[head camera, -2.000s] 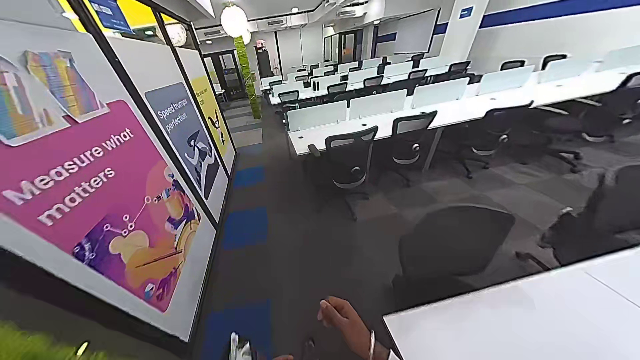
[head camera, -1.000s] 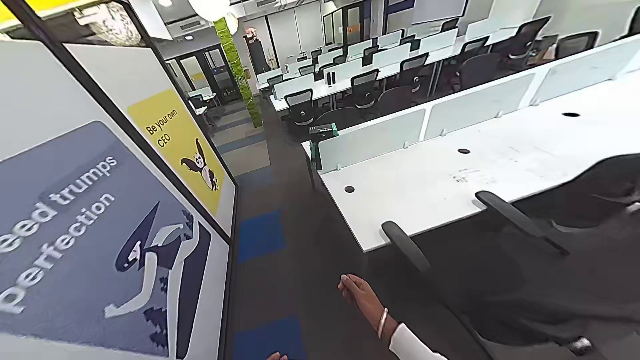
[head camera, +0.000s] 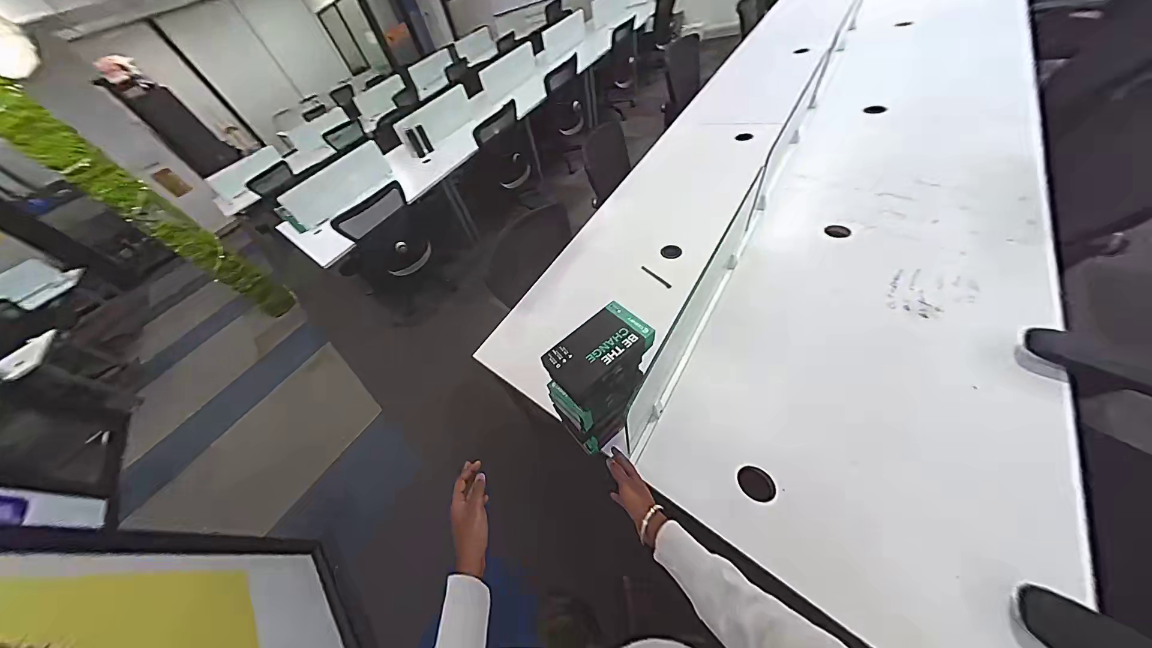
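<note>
A stack of black and green boxes (head camera: 598, 360) bearing printed writing stands at the near end of a long white desk (head camera: 900, 432), beside its clear divider panel (head camera: 711, 279). My right hand (head camera: 632, 490), with a bracelet at the wrist, is at the desk's end edge just below the stack; its fingertips are near or on the edge, and contact is not certain. My left hand (head camera: 469, 522) hangs over the dark floor, left of the desk, fingers extended and holding nothing. A thin dark stick-like item (head camera: 656, 276) lies on the desk beyond the boxes.
Black office chairs (head camera: 387, 238) stand along a further row of white desks. A green plant-covered column (head camera: 153, 207) rises at the left. Chair armrests (head camera: 1044, 351) meet the desk's right edge. A framed yellow panel (head camera: 126, 612) is at the lower left, beside the carpeted walkway (head camera: 261, 423).
The view has moved up to the desk's end and turned, and the stack of boxes is now close. My right hand has come to the desk edge; more of my left hand shows.
</note>
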